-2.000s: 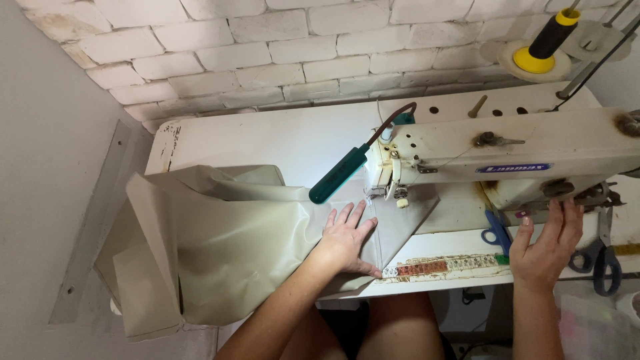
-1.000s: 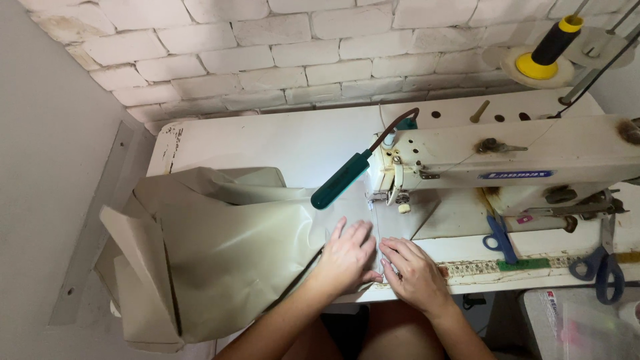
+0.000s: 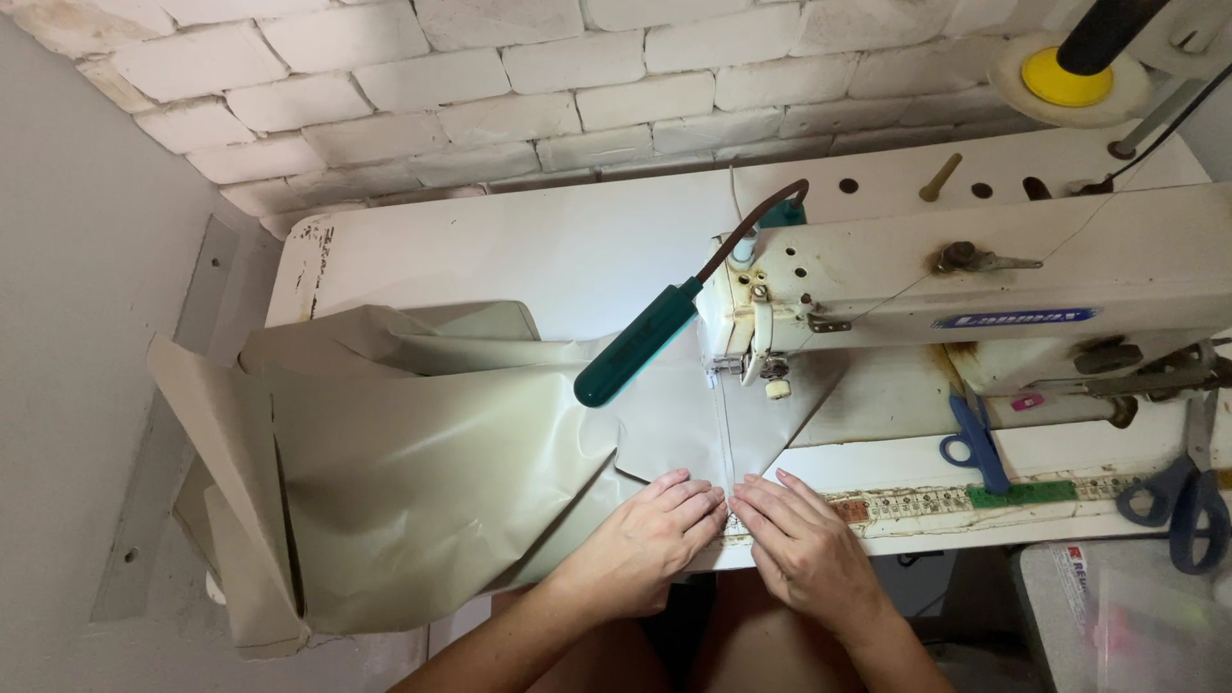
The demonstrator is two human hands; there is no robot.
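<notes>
Beige coated fabric (image 3: 433, 462) lies bunched on the left of the table and runs under the needle area of an industrial sewing machine (image 3: 962, 260). A seam runs down from the presser foot (image 3: 714, 377) towards my hands. My left hand (image 3: 650, 534) rests with its fingertips on the fabric's near edge, left of the seam. Just right of it, my right hand (image 3: 804, 539) has its fingers on the same edge, the fingertips of both hands nearly touching. Whether the fingers pinch the fabric is hidden. A green lamp (image 3: 640, 342) on a bent neck lights the fabric.
Blue-handled thread snips (image 3: 980, 445) lie right of the fabric, and blue-handled scissors (image 3: 1179, 496) at the right edge. A measuring tape (image 3: 924, 500) runs along the table's front edge. A thread cone on a yellow base (image 3: 1066, 77) stands at upper right; a brick wall (image 3: 500, 106) is behind.
My right hand has come from the machine's right part to the fabric beside my left hand. Both hands are now nearer the front edge, and more of the seam shows.
</notes>
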